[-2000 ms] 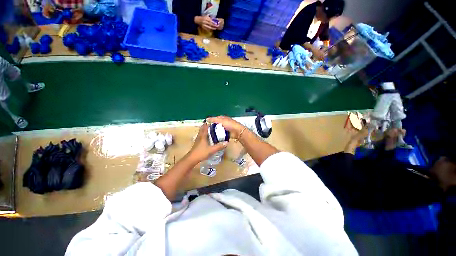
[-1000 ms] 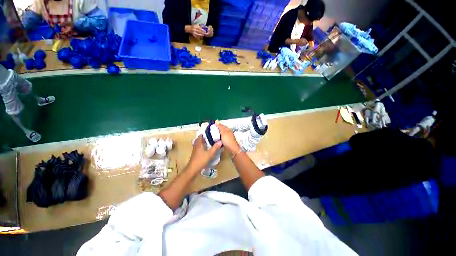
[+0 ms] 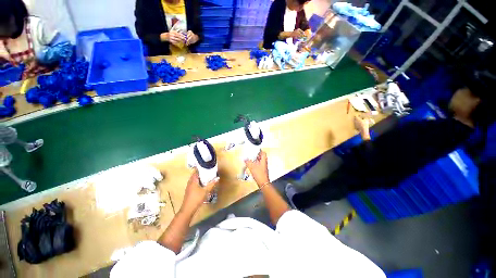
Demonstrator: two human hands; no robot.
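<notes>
A fitted figure body (image 3: 206,167) stands on the tan bench, with a black ring part (image 3: 204,154) around its pale upper end. My left hand (image 3: 197,191) is closed around its near side. A second fitted figure body (image 3: 253,142) stands to the right, also with a black band. My right hand (image 3: 259,167) grips its lower near side. The feet show only in part below the hands. Small white parts (image 3: 147,176) lie left of my left hand, over a shiny clear bag (image 3: 146,208). A black part heap (image 3: 45,232) lies at the bench's left end.
A green conveyor (image 3: 163,126) runs beyond the bench, with a figure's legs (image 3: 16,152) on it at far left. A blue bin (image 3: 117,66) and blue parts (image 3: 61,82) are on the far bench, with workers behind. A person in black (image 3: 380,157) is at right, by stacked blue bins.
My hands have moved apart. My right hand has left the left figure and now grips the right one; my left hand stays on the left figure. The view has shifted right.
</notes>
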